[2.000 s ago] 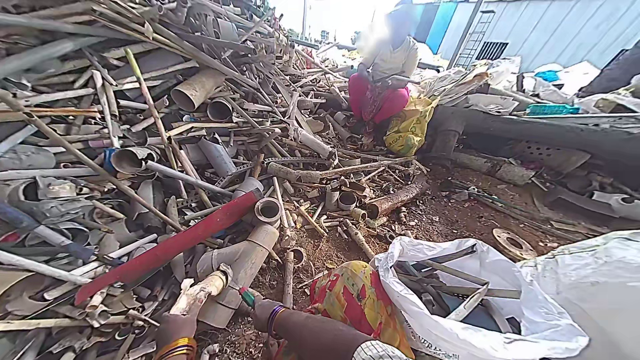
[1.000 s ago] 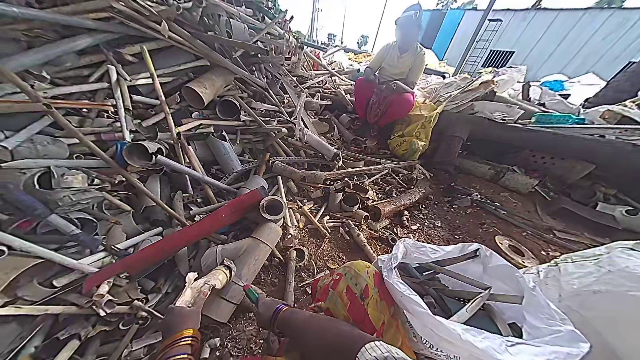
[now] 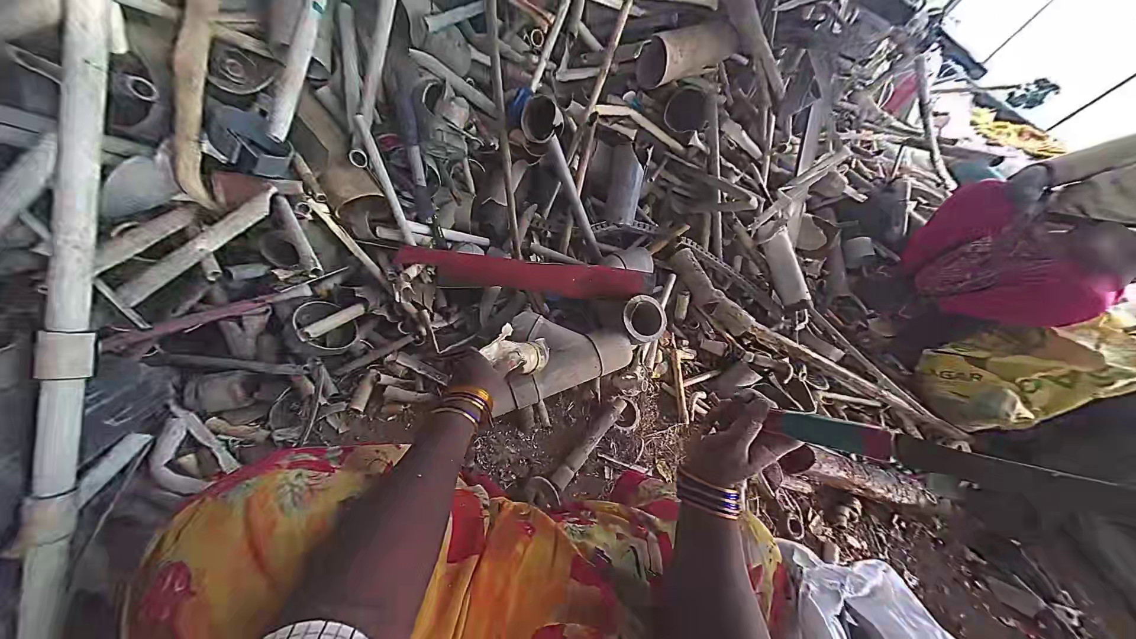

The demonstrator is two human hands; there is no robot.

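Note:
My left hand (image 3: 479,377), with bangles at the wrist, is closed on a short whitish pipe piece (image 3: 516,355) whose end looks ragged. It is held over a wide grey pipe fitting (image 3: 577,364) on the ground. My right hand (image 3: 732,439) grips the green end of a long flat blade-like tool (image 3: 834,433), which points right; its far part is dark and blurred. A red pipe (image 3: 532,273) lies across the scrap beyond my hands. An open pipe end (image 3: 644,318) faces me between them.
Mixed scrap pipes (image 3: 399,177) heap up ahead and to the left. A long white pipe (image 3: 75,266) stands at the left edge. A person in pink clothing (image 3: 1021,257) sits at the right beside a yellow sack (image 3: 1003,382). A white sack (image 3: 852,595) is at the lower right.
The view has swung strongly left and down. My right hand has moved away from the pipe piece in my left hand, to the right, and the long tool in it now shows.

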